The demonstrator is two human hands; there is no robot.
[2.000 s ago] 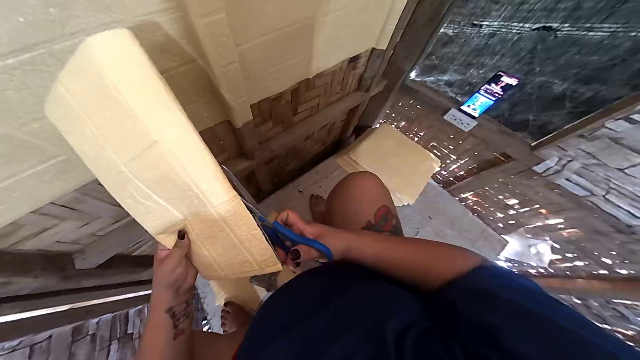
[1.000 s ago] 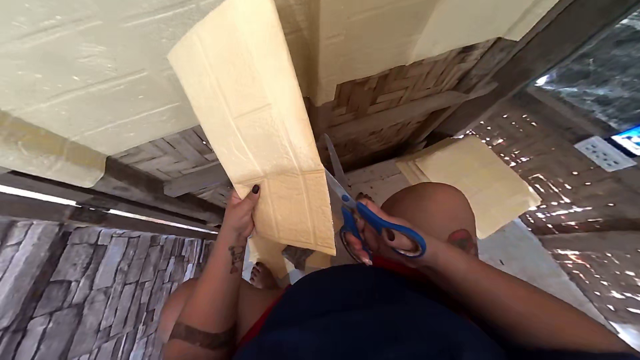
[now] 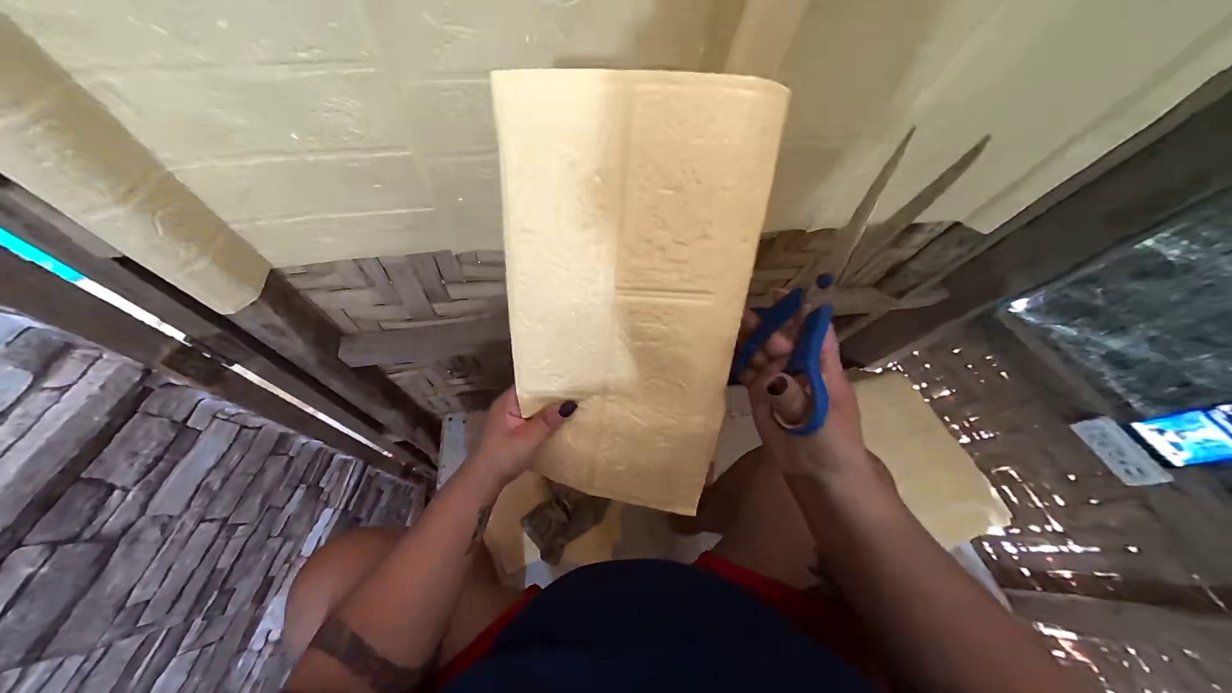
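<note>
My left hand (image 3: 525, 433) grips the lower left edge of a cream, brick-embossed foam wall panel sheet (image 3: 640, 279), its thumb on the front face. The sheet stands upright before me, with its lower edge slanting. Just right of the sheet, my right hand (image 3: 804, 404) holds blue-handled scissors (image 3: 811, 356), the thumb through one loop. The blades are spread and point up, away from the sheet. Part of the right fingers is hidden behind the scissors' handles.
Cream panelling (image 3: 318, 125) covers the upper wall above woven bamboo (image 3: 414, 289). More cream sheets (image 3: 924, 452) lie at the right. A lit phone (image 3: 1189, 435) sits beside a white power strip (image 3: 1121, 450). A crumpled dark cloth-like thing (image 3: 558, 525) lies between my legs.
The scissors, at the sheet's right edge before, are now apart from it with blades pointing up. The sheet has turned more upright in my left hand. The view has swung right.
</note>
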